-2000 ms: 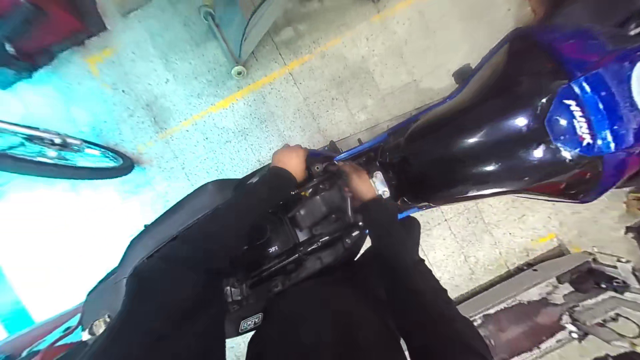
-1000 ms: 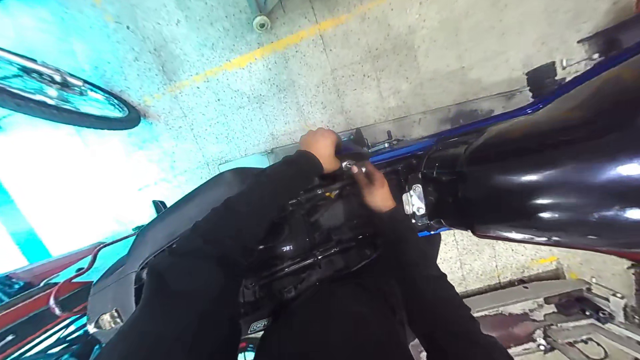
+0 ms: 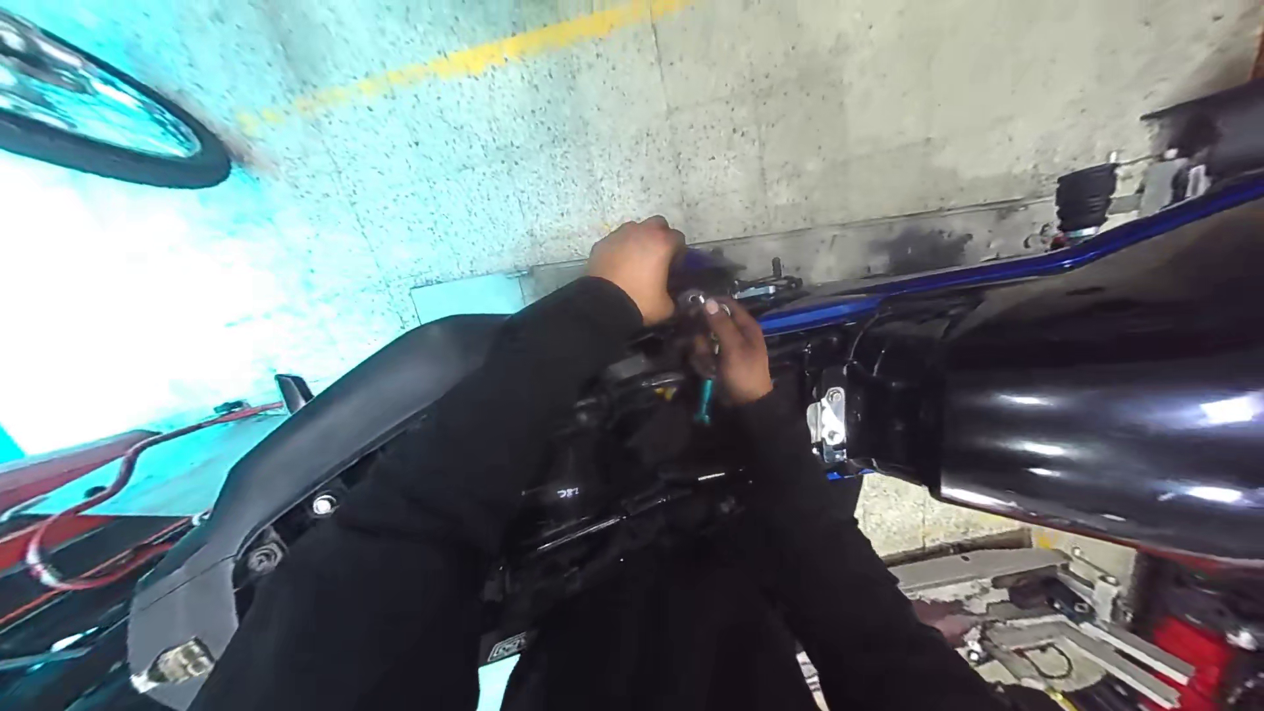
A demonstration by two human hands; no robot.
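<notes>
A motorcycle with a glossy black fuel tank (image 3: 1086,415) and a blue side edge lies across the view, its grey-black tail cover (image 3: 346,425) at the left. At the far side of the open frame, my left hand (image 3: 640,265) is curled over a dark blue part (image 3: 703,272); what its fingers hold is hidden. My right hand (image 3: 733,348) is just right of it, fingers bent around a small shiny metal piece (image 3: 699,299) that I cannot identify. A thin teal-coloured thing (image 3: 705,400) shows below those fingers. A metal bracket (image 3: 831,417) sits at the tank's end.
A spoked wheel with a black tyre (image 3: 188,168) stands at upper left. Red tubing (image 3: 123,469) and frame parts are at lower left. Metal stand parts (image 3: 997,573) lie at lower right near a red object (image 3: 1190,652). A yellow line (image 3: 513,49) crosses the speckled floor.
The view has come closer to the frame and the hands. Both hands stay together at the motorcycle's far side. The teal-coloured thing below the right hand now shows.
</notes>
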